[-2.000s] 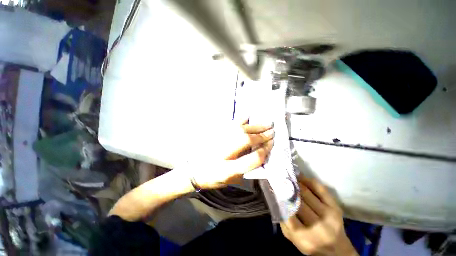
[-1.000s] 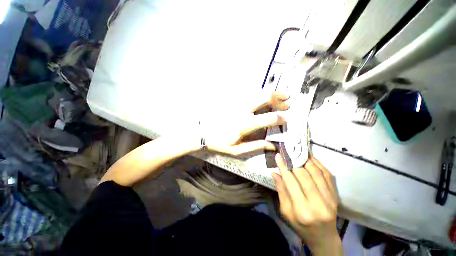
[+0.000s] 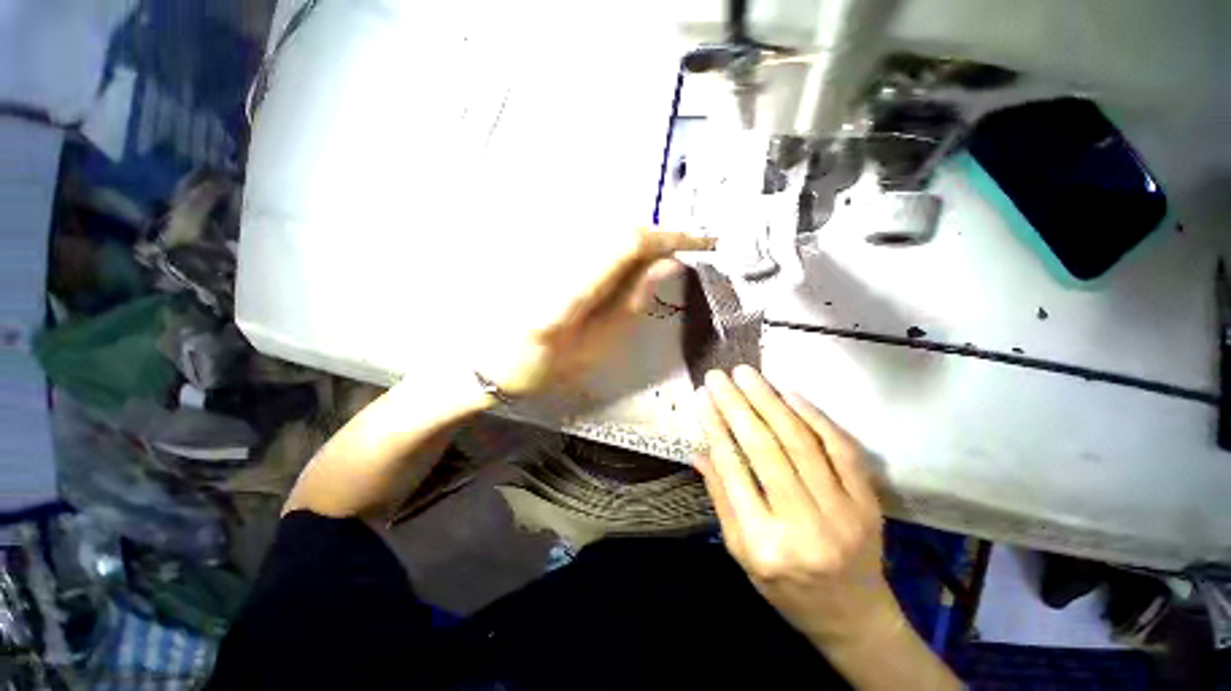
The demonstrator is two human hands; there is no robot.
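A grey-brown fabric piece (image 3: pixel 730 324) with a pale upper part lies on the white machine table, running from below the sewing machine's needle area (image 3: pixel 783 176) towards the front edge. My left hand (image 3: pixel 594 317) is on its left side, its fingertips by the pale part near the needle area; whether they pinch it is unclear. My right hand (image 3: pixel 790 493) lies palm down with fingers together, its fingertips on the lower end of the piece. The pale part is overexposed, so its outline is hard to see.
A black phone in a teal case (image 3: pixel 1073 189) lies right of the needle area. A ridged pale knob (image 3: pixel 902 216) is beside the needle. A layered stack of cut pieces (image 3: pixel 608 489) is below the table edge. Piled fabric (image 3: pixel 135 365) is on the floor at left. A dark tool is at far right.
The fabric piece has moved up under the machine head, so less of its pale part shows. My left hand has turned more side-on. My right hand's fingers have closed together. The camera view has shifted.
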